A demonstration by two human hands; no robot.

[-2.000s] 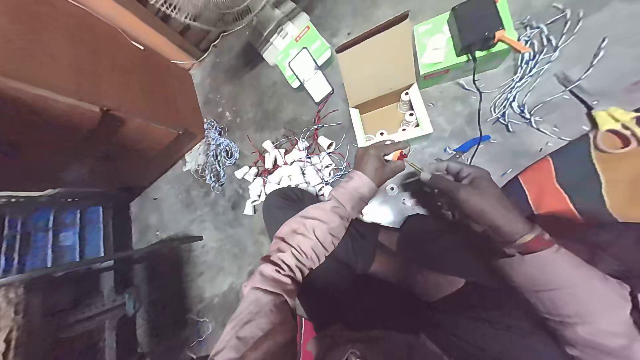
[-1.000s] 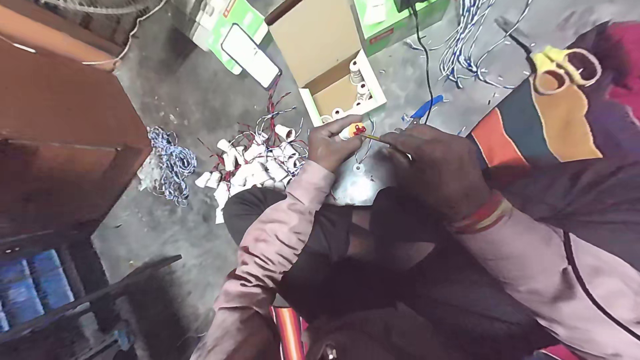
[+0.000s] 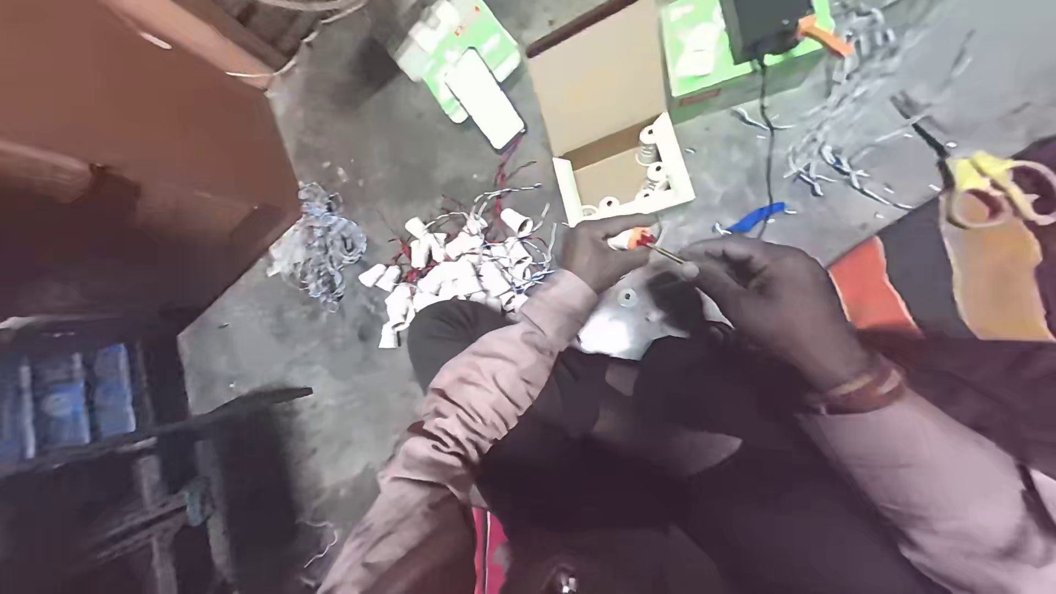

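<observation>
My left hand (image 3: 606, 254) holds a small white part with a red and orange end (image 3: 639, 239) between thumb and fingers. A thin brass-coloured rod (image 3: 667, 255), perhaps a screwdriver shaft, runs from that end to the fingertips of my right hand (image 3: 767, 297), which pinches it. Below the hands, a small white ring (image 3: 628, 297) lies on a shiny metal plate (image 3: 610, 330). An open cardboard box (image 3: 615, 173) with several white ribbed parts stands just beyond my left hand. White cup-shaped holders (image 3: 462, 276) with red and blue wires lie heaped to the left.
Beyond are a phone (image 3: 487, 99) on a green and white box (image 3: 437, 41), and a black adapter (image 3: 763, 25) on another green box (image 3: 709, 91). Blue-handled pliers (image 3: 755, 218), yellow scissors (image 3: 986, 186) and striped cloth (image 3: 883, 280) are at right. A wire bundle (image 3: 322, 243) lies by the brown cabinet (image 3: 148, 165).
My right hand has shifted back from the held part, and more of the thin rod shows between my hands. The view has moved.
</observation>
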